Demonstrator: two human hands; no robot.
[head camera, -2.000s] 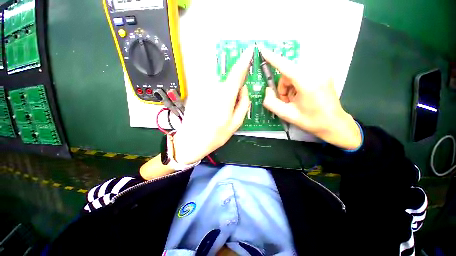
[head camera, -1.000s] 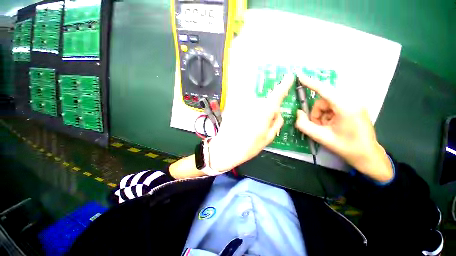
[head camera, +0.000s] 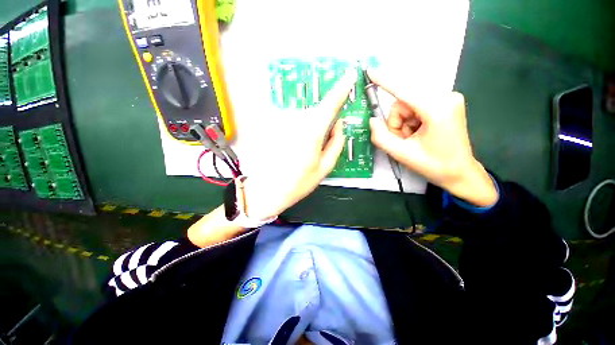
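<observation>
A green circuit board panel (head camera: 361, 158) lies on a white sheet (head camera: 411, 34) in front of me. My right hand (head camera: 428, 135) grips a dark test probe (head camera: 374, 101), its tip at the board's far edge, right of the middle. My left hand (head camera: 303, 151) lies over the board's left part, fingertips pointing to the same spot; any probe in it is hidden. The fingertips of both hands are close together. A yellow-rimmed multimeter (head camera: 179, 84) lies left of the board, its display partly cut off and too blurred to read.
A black tray (head camera: 67, 121) with several green panels (head camera: 47, 162) is at the far left. A smartphone (head camera: 573, 138) and a pale looped cord (head camera: 600, 209) are at the far right. Test leads (head camera: 216, 165) loop from the meter's bottom beside my left wrist.
The view swung away and back. Compared with the oldest frame, both hands' fingertips are further right along the board's far edge. My right hand still holds the dark probe.
</observation>
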